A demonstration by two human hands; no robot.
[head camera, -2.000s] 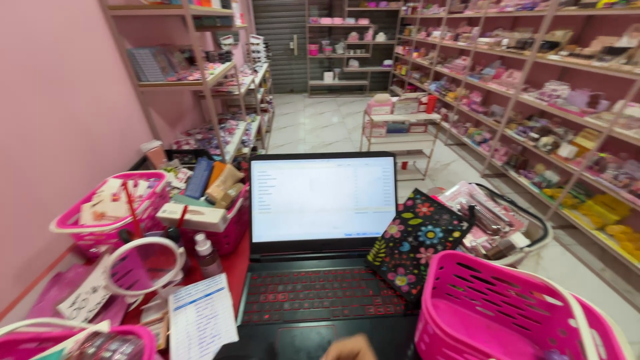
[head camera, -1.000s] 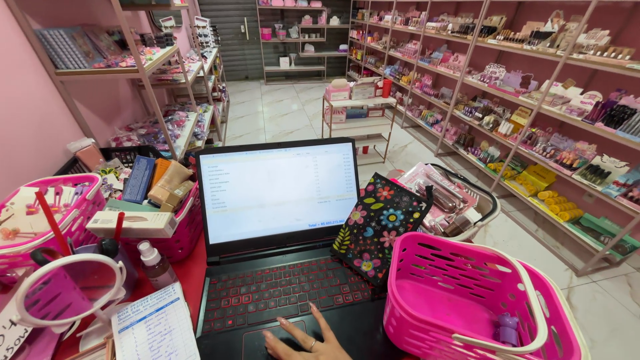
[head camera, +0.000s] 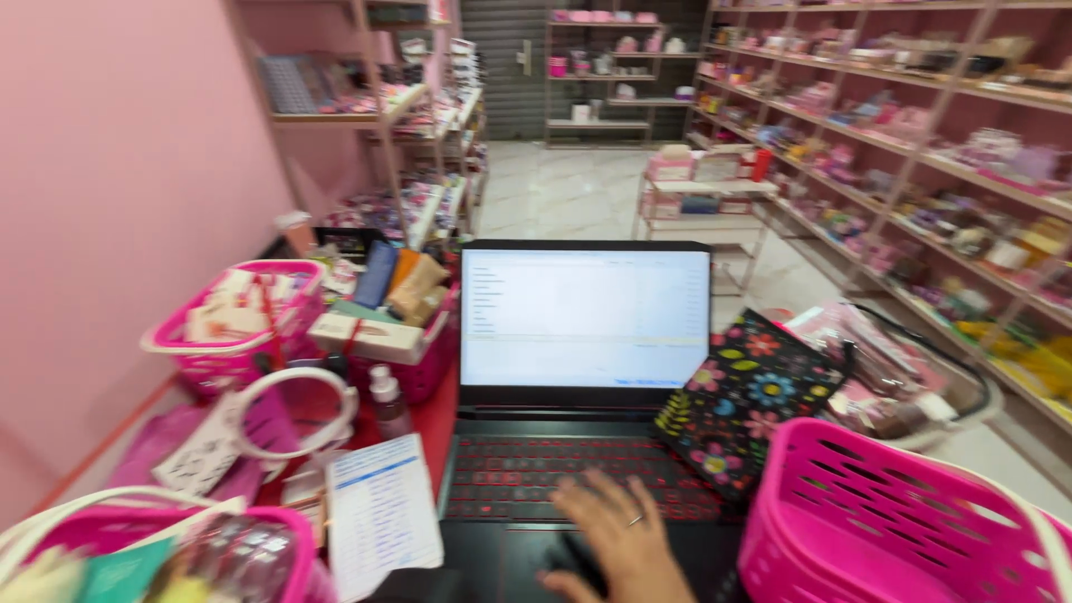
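Note:
My right hand is over the lower keyboard and touchpad edge of a black laptop, palm down. Its fingers are spread and slightly blurred, a ring shows on one, and it holds nothing. Red-lit keys lie under the fingertips, and the lit screen shows a list. A black floral-patterned pouch leans over the right side of the keyboard. Left of the laptop lies a handwritten paper list. A pink plastic basket stands at the right, near my right hand. My left hand is outside the view.
Pink baskets of goods, a white-framed round mirror and a spray bottle crowd the left. A tray of packaged items sits beyond the pouch. Stocked shelves line the right wall; a small rack stands on the floor.
My right hand has come up from the bottom edge, first to the laptop's palm rest, then forward onto the lower keys. The view has also shifted.

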